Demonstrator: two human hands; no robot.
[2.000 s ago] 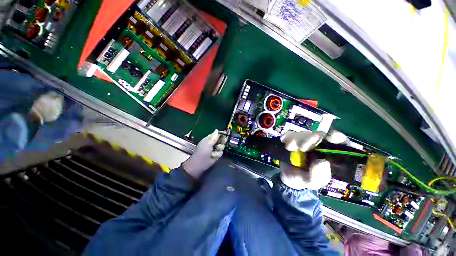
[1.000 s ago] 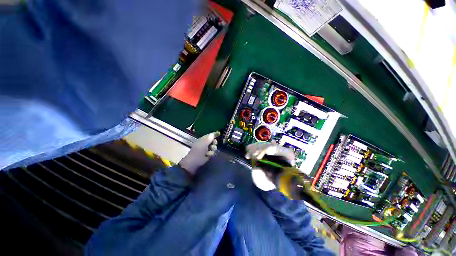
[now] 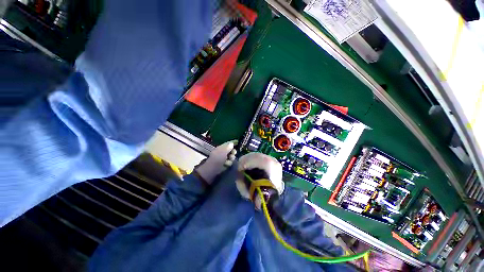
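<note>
A power board with three red-copper rings (image 3: 291,125) and white bars lies on the green bench in front of me. My right hand (image 3: 259,172), in a white glove, grips the black electric screwdriver (image 3: 261,186) with a yellow band, at the board's near left corner. Its tip is hidden by the hand. My left hand (image 3: 218,161), gloved, is beside the board's left corner with its fingers curled together. Whether it pinches something small cannot be made out.
Another person's blue sleeve (image 3: 138,79) reaches over the bench at left. A red-orange pad (image 3: 216,79) lies under a partly hidden unit. More boards (image 3: 377,186) lie to the right. A yellow-green cable (image 3: 297,255) trails right. A paper sheet (image 3: 342,18) hangs at the shelf.
My right hand has moved left along the board with the screwdriver, uncovering the rings and white bars. The other person's blue sleeve has come in over the left unit. My left hand has barely moved.
</note>
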